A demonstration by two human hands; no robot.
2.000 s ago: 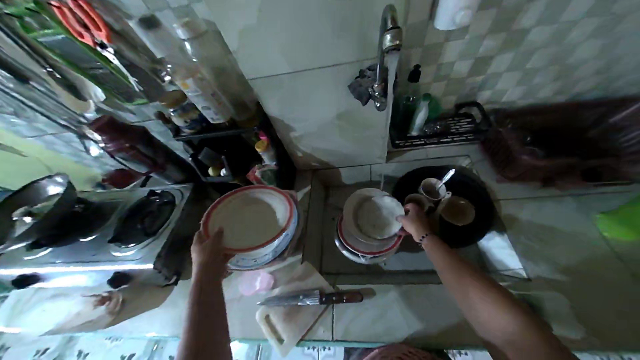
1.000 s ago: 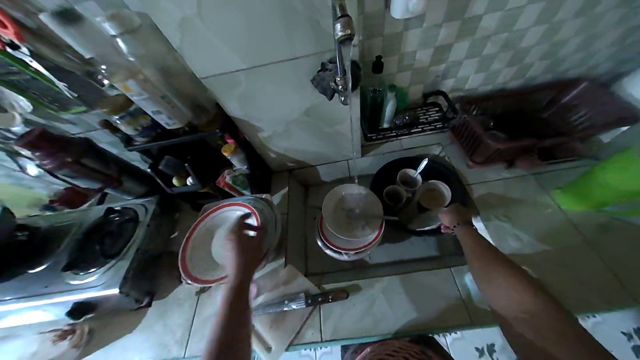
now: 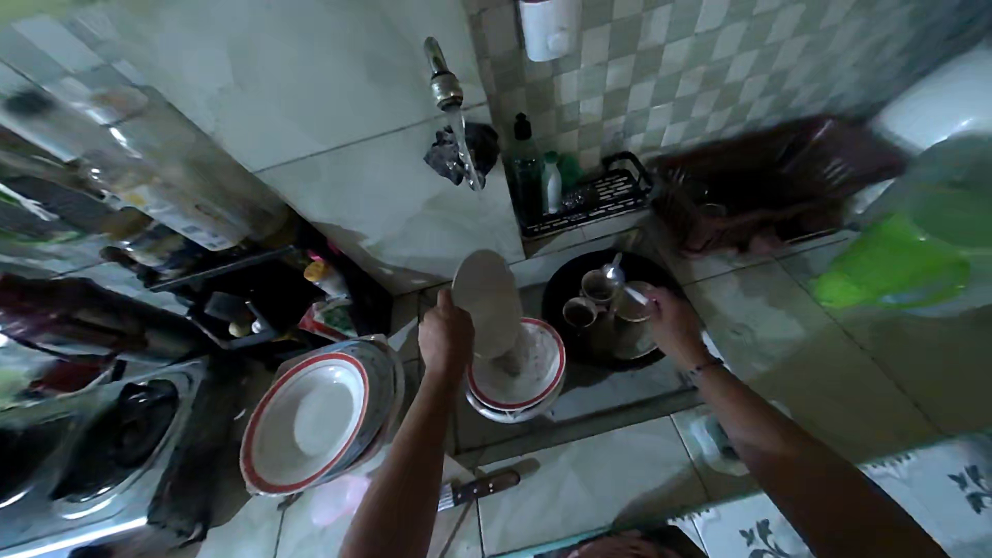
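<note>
My left hand (image 3: 447, 337) grips the edge of a pale plate (image 3: 487, 302), tilted up over a stack of red-rimmed bowls (image 3: 518, 403) in the sink. Water runs from the faucet (image 3: 447, 89) behind it. My right hand (image 3: 674, 325) holds a metal spoon (image 3: 614, 273) by its handle over a black pan (image 3: 558, 287); small cups (image 3: 580, 312) and a pale dish (image 3: 637, 341) lie in the pan. Left of the sink, a red-rimmed plate (image 3: 271, 387) tops a stack of plates. A knife (image 3: 487, 486) lies near the counter's front, its blade partly hidden by my left forearm.
A gas stove (image 3: 147, 480) stands at the left, beside a black rack (image 3: 225, 271) with bottles. Behind the sink are a black caddy (image 3: 597, 205) with soap bottles and a dark red plastic basket (image 3: 775, 178). A green plastic container (image 3: 891, 263) is at the right.
My left hand has moved right from the plate stack to the sink, where it has taken hold of the pale plate. My right hand has taken hold of the spoon over the pan.
</note>
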